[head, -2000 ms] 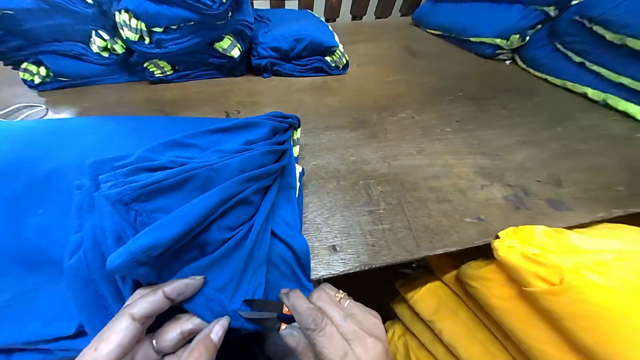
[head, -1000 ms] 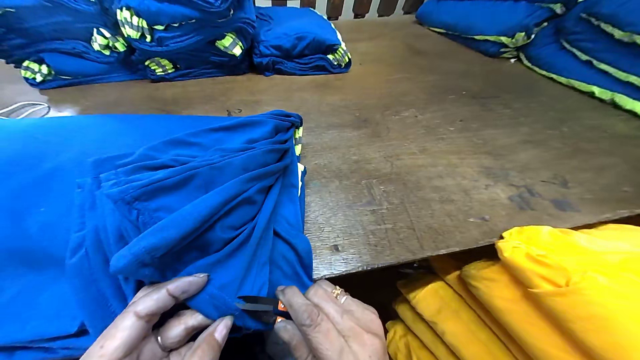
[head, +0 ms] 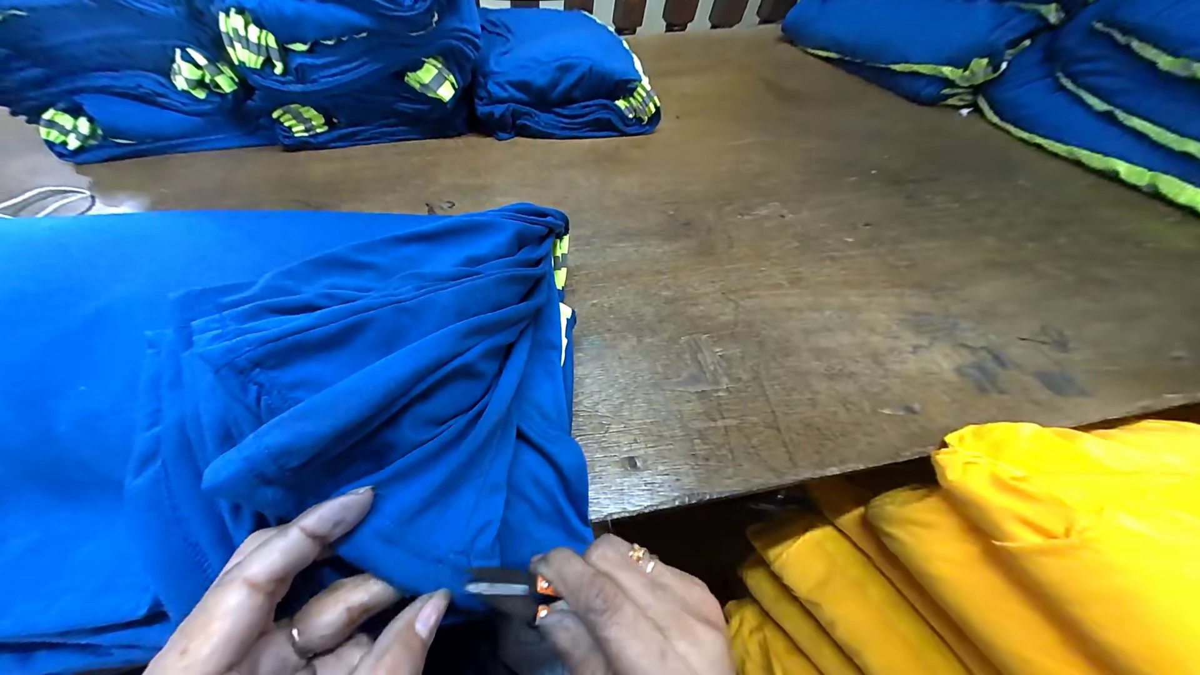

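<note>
Blue knit fabric, a folded garment (head: 375, 375), lies at the left of the table with its gathered folds fanning from a bunched corner. At the lower left, my left hand (head: 300, 600) pinches the hem edge of this fabric between thumb and fingers; a ring is on one finger. To its right, my right hand (head: 628, 609) holds small thread snips (head: 502, 583) with orange parts, their blades pointing left against the hem. The handles are mostly hidden by my fingers. Yellow-green and grey checked trim (head: 561, 261) shows at the garment's right edge.
Folded blue garments with checked trim (head: 562, 70) are stacked at the back left. Blue bundles with lime edging (head: 1078, 141) stand at the back right. The wooden table's (head: 797, 281) front edge runs above folded yellow fabric (head: 1078, 506) at the lower right. White cord (head: 56, 199) lies far left.
</note>
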